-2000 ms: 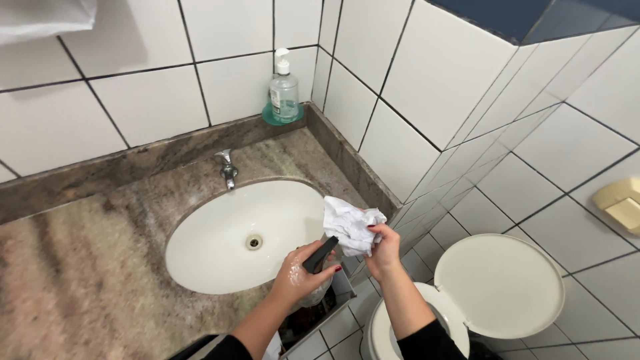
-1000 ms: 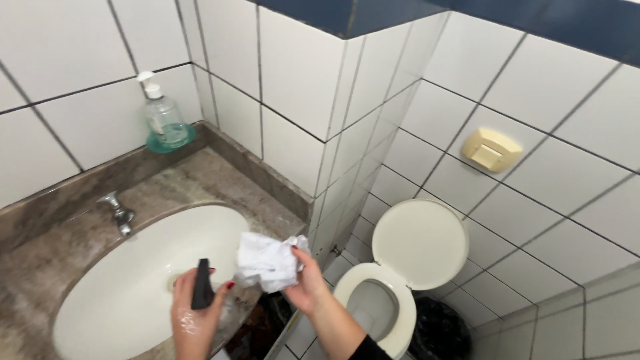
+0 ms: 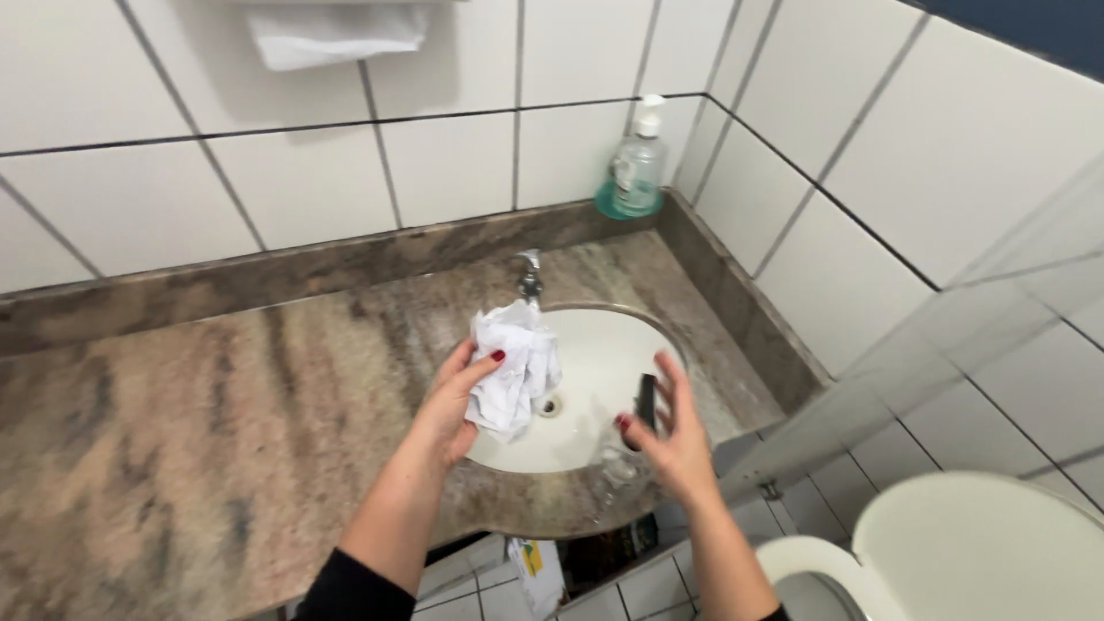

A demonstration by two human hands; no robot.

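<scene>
My left hand [image 3: 448,401] holds a crumpled white paper or cloth [image 3: 515,366] over the left part of the oval white sink [image 3: 595,345]. Over the sink's right front edge, my right hand [image 3: 681,431] has a slim black object [image 3: 645,410] between thumb and fingers; what it is cannot be told. The sink's drain shows beside the white wad. Behind the wad stands a chrome faucet [image 3: 530,274]. Drops of water lie on the front rim near my right hand.
A clear pump bottle [image 3: 638,168] with greenish liquid stands in the back corner of the stone counter [image 3: 216,448]. A dispenser with a white paper towel [image 3: 336,34] hangs on the tiled wall. At the lower right is a toilet with its lid raised [image 3: 983,552].
The white wad was in my right hand and the black object in my left; now they are the other way round. The view has swung back left to the counter.
</scene>
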